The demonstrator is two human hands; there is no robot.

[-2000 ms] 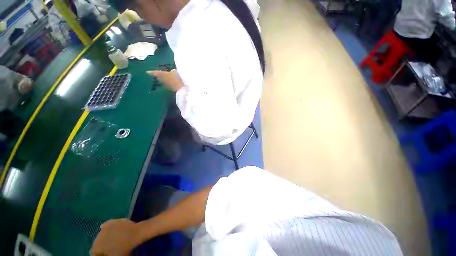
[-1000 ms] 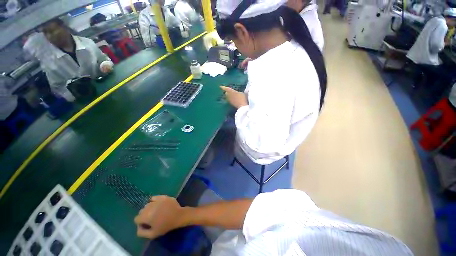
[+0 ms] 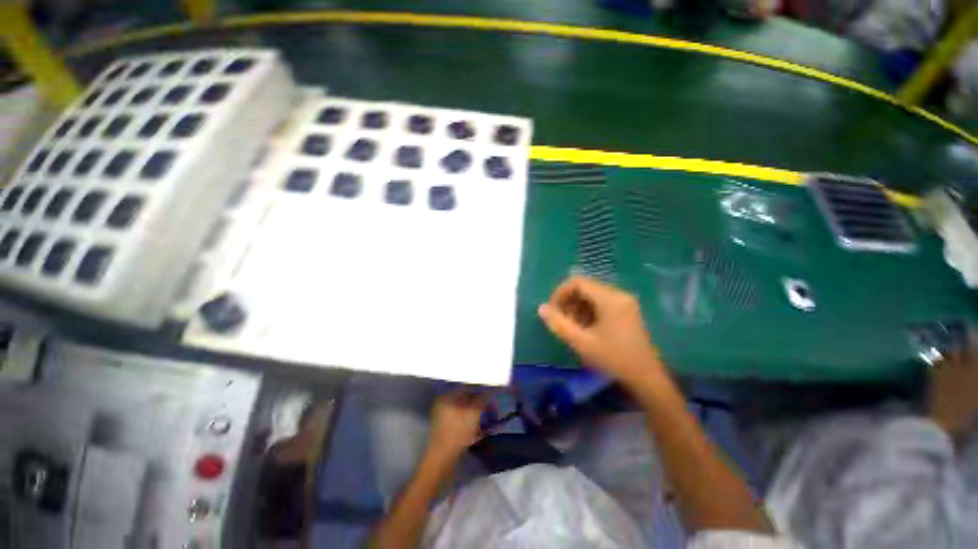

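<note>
A large white tray (image 3: 365, 279) lies in front of me, blurred. Dark watch housings (image 3: 409, 157) sit in its far rows, and one more (image 3: 223, 312) is at its near left corner. My right hand (image 3: 595, 322) is over the green mat, just right of the tray, with fingers curled; whether it holds something small cannot be told. My left hand (image 3: 459, 418) is low, below the tray's near edge, beside small dark shapes; its grip is blurred. Strips of tiny dark pieces (image 3: 596, 238) lie on the mat beyond my right hand.
A thick stack of white trays (image 3: 215, 161) with dark parts stands at the left. A machine panel with a red button (image 3: 209, 466) is at the lower left. A clear bag (image 3: 747, 204), a small ring-like part (image 3: 798, 294), a small-parts tray (image 3: 863, 214) and another person's arm (image 3: 952, 391) are right.
The view has swung left, bringing the white tray, the stack and the machine panel into sight. My left hand now shows. My right hand is raised over the mat beside the tray.
</note>
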